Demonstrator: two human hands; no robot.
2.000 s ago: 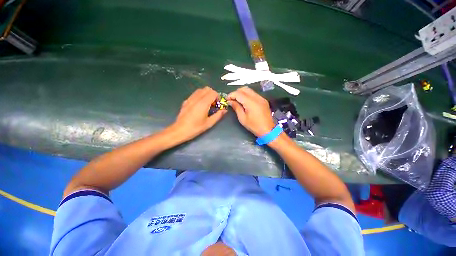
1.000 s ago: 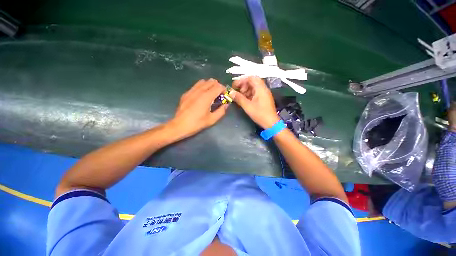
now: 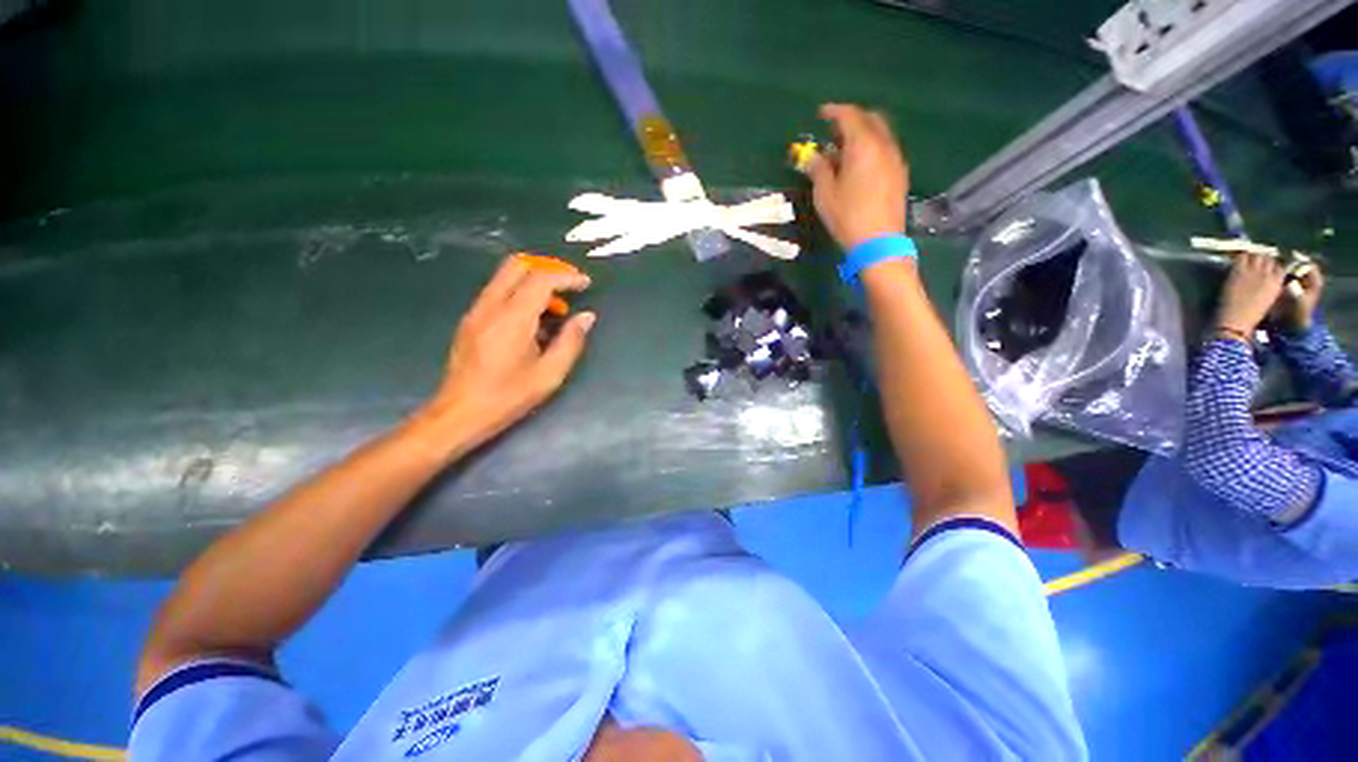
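Note:
A small yellow circuit board assembly (image 3: 806, 154) is at the thumb side of my right hand (image 3: 864, 176), over the far part of the green belt. The hand wears a blue wrist strap. Its fingers look spread, and I cannot tell whether it grips the board or the board lies on the belt. My left hand (image 3: 509, 335) is over the belt, left of the pad pile, with orange covers on its fingertips. Its thumb and fingers are apart and nothing shows in it. Black pads (image 3: 757, 335), some with pale faces, lie in a loose pile between my forearms.
White strips (image 3: 670, 223) fan out beyond the pads, at the end of a blue-purple strip (image 3: 614, 63). An open clear bag (image 3: 1102, 335) with dark contents stands right of my right forearm. A metal post (image 3: 1072, 134) slants above it. Another person's hands (image 3: 1258, 290) work at far right.
My hands have parted. The right has moved away and to the right, with the yellow board now beside it; the left has opened, showing its orange finger covers. The view has shifted right.

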